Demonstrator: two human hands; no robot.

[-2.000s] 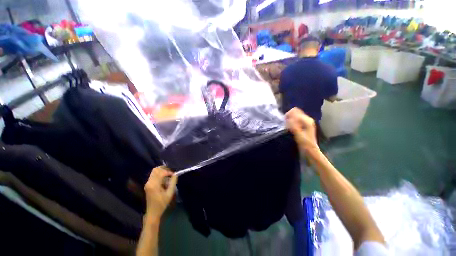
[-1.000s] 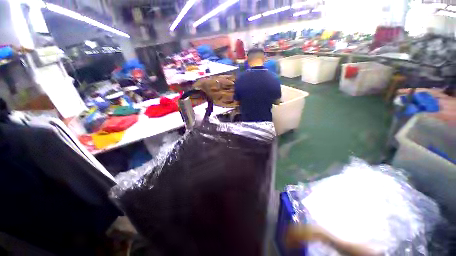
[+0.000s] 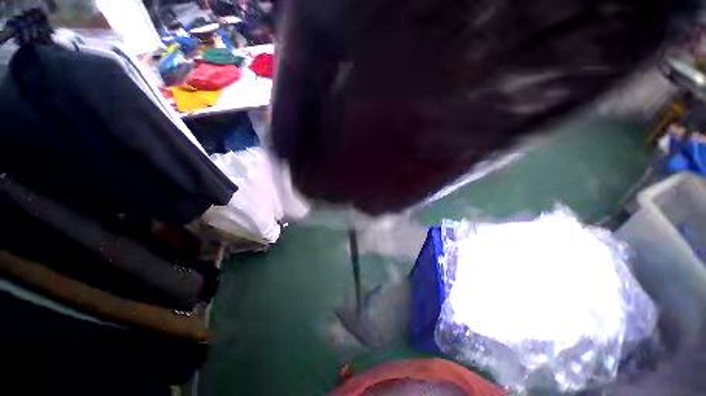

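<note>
A black garment in a clear glossy cover (image 3: 433,100) fills the upper middle of the view, blurred and close, its lower edge hanging over the floor. Its top is cut off by the picture's edge. Neither of my hands shows. A pile of clear poly bags (image 3: 542,294) glares white on a blue crate (image 3: 426,290) at the lower right. A thin upright pole (image 3: 355,263) stands below the garment on a flat grey foot.
Dark, brown and grey garments (image 3: 101,124) hang on the left. Behind them are a table with coloured cloth (image 3: 232,97) and white sacks (image 3: 251,189). A large pale bin (image 3: 666,247) stands at the right. An orange-red rounded thing (image 3: 418,371) shows at the bottom edge.
The view has tilted down. The bagged garment has moved up and right, and its hanger hook has left the view. The blurred hand over the bag pile is gone from sight.
</note>
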